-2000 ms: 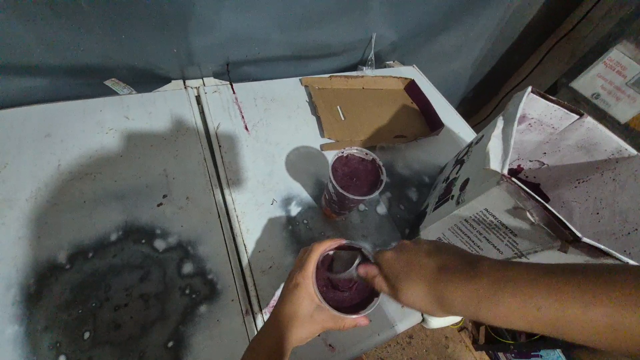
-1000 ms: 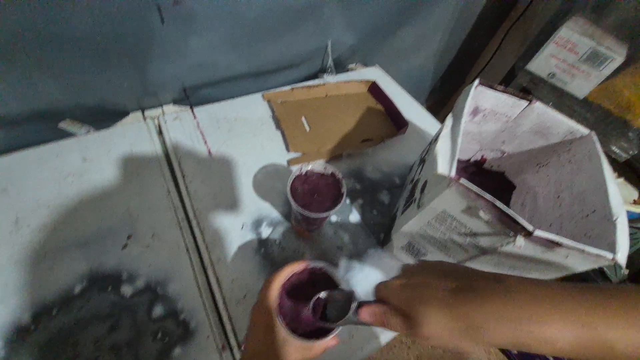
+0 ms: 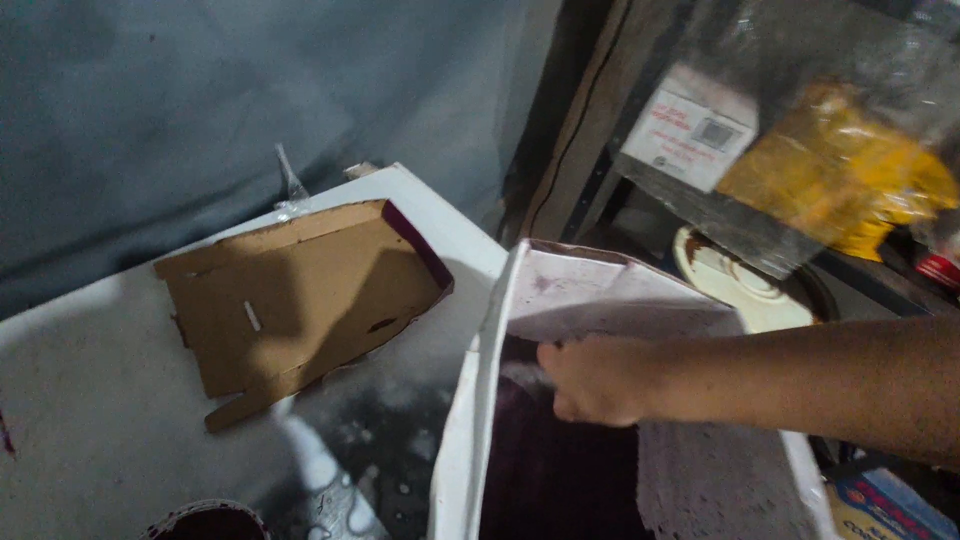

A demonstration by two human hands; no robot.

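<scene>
My right hand (image 3: 600, 379) reaches in from the right over the open white carton (image 3: 491, 420), its fingers closed around something pale and blurred, perhaps a scoop. Dark purple contents (image 3: 562, 480) lie deep in the carton, below the hand, and its pale inner walls bear purple stains. At the bottom left edge shows the rim of a plastic cup (image 3: 206, 517) with dark purple stuff in it. My left hand is out of view.
A shallow brown cardboard tray (image 3: 337, 285) lies on the white tabletop (image 3: 82, 360). Beyond hangs a grey sheet (image 3: 247, 97). On the right are a white box (image 3: 690, 131), a yellow plastic bag (image 3: 862, 165), a round cream lid (image 3: 735, 277) and a blue-and-yellow package (image 3: 885, 502).
My right hand has moved from the held cup to inside the white carton. My left hand and the cup it held have left the view, which has swung to the right.
</scene>
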